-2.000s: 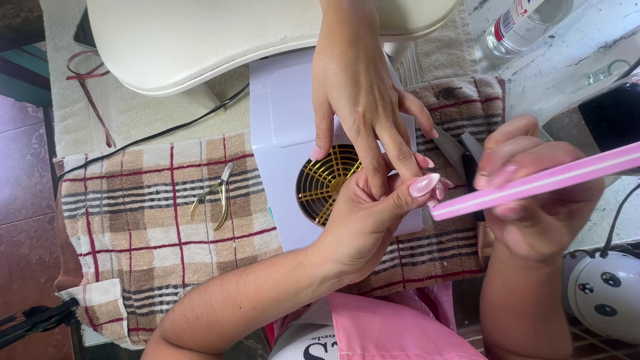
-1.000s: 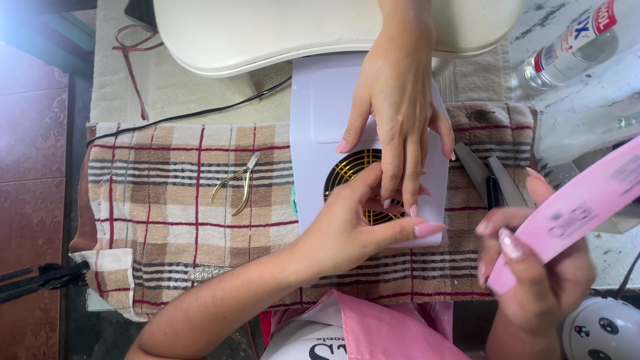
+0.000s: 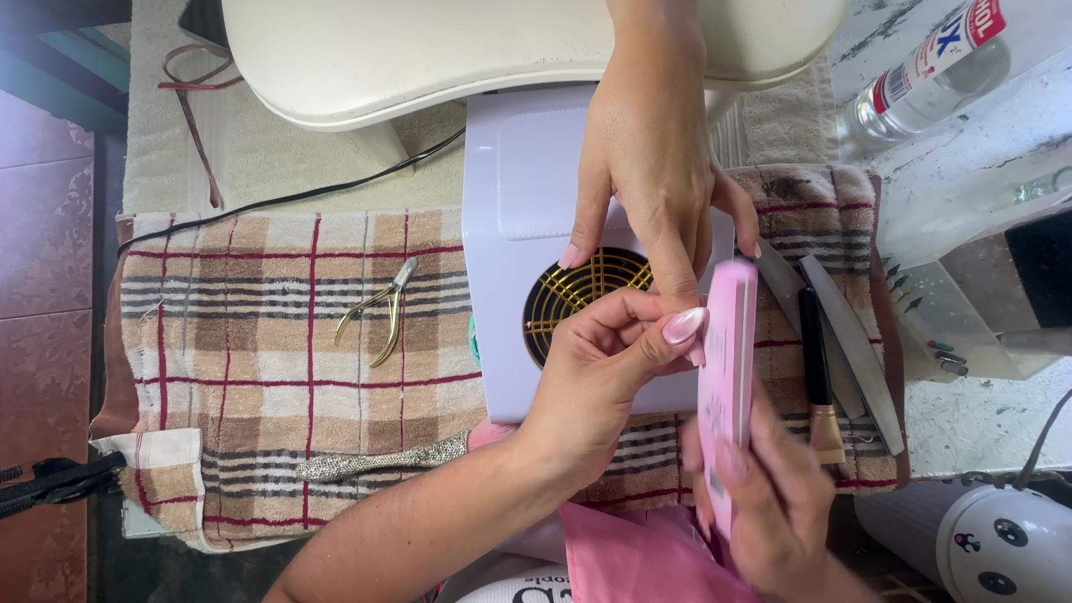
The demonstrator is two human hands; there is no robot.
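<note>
My left hand [image 3: 599,377] pinches a finger of another person's hand [image 3: 657,167] between thumb and fingertips, over a white nail dust collector [image 3: 511,335] with a round black and gold fan grille [image 3: 557,306]. That person's hand reaches in from the top, back upward, its other fingers spread. My right hand [image 3: 766,494] grips a pink nail file [image 3: 727,368], held nearly upright in the view. The file's upper part is beside the pinched fingertip; whether they touch cannot be told. My right fingers are blurred.
Cuticle nippers [image 3: 389,310] and a glittery handle [image 3: 385,459] lie on the plaid towel [image 3: 268,352] at left. Grey files [image 3: 854,352] and a brush [image 3: 814,360] lie right. A white armrest [image 3: 435,50], a black cable [image 3: 335,191], an alcohol bottle [image 3: 930,75] and a plastic container [image 3: 963,310] surround the area.
The pink file has swung from slanting up to the right to nearly upright, now beside the held fingertip. My right hand has moved left towards it. My left hand still holds the other person's finger.
</note>
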